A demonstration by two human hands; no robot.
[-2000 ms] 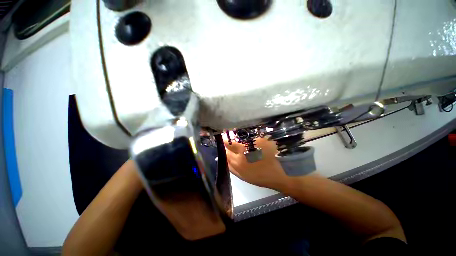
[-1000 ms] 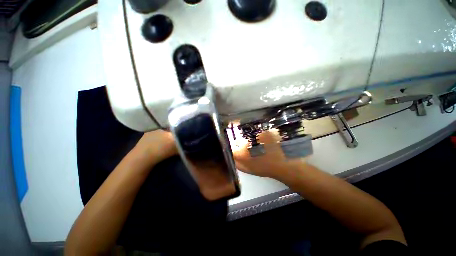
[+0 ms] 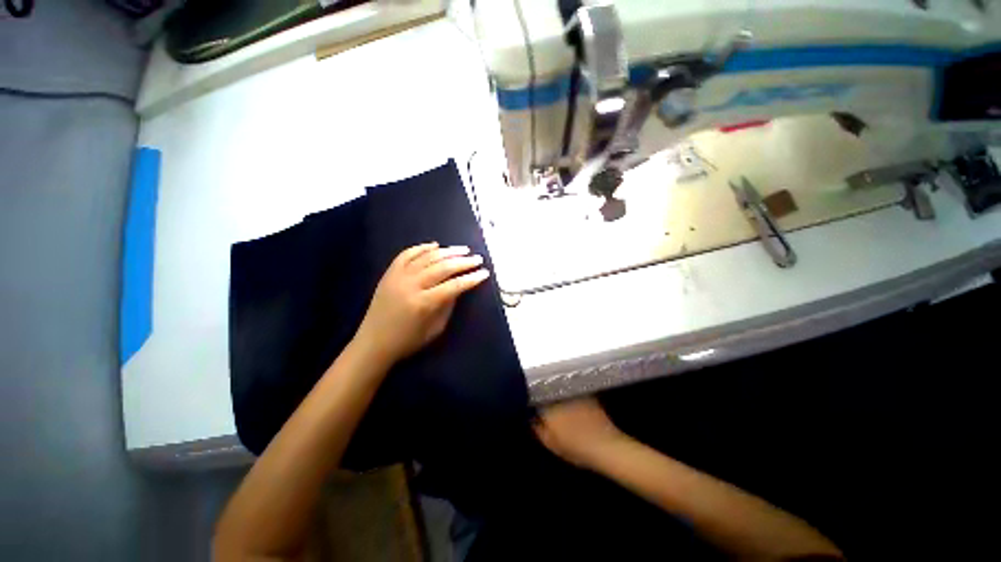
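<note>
A dark fabric panel (image 3: 318, 318) lies flat on the white table left of the needle area and hangs over the front edge. My left hand (image 3: 423, 291) rests palm down on the panel near its right edge, fingers pointing right. My right hand (image 3: 571, 430) is below the table's front edge, at the panel's lower right edge; its fingertips meet the dark cloth and are partly hidden. The sewing machine's presser foot and needle area (image 3: 549, 184) is brightly lit, with the fabric in front and to the left of it.
Thread snips (image 3: 765, 225) lie on the machine bed beside a small brown square (image 3: 780, 204). Blue tape (image 3: 141, 253) runs along the table's left side. A measuring strip (image 3: 571, 381) follows the front edge. A wooden piece (image 3: 373, 516) shows below the table.
The view has shifted so the needle area shows. The fabric has come out from under the machine head. My left hand has moved onto its top; my right hand has dropped below the table edge.
</note>
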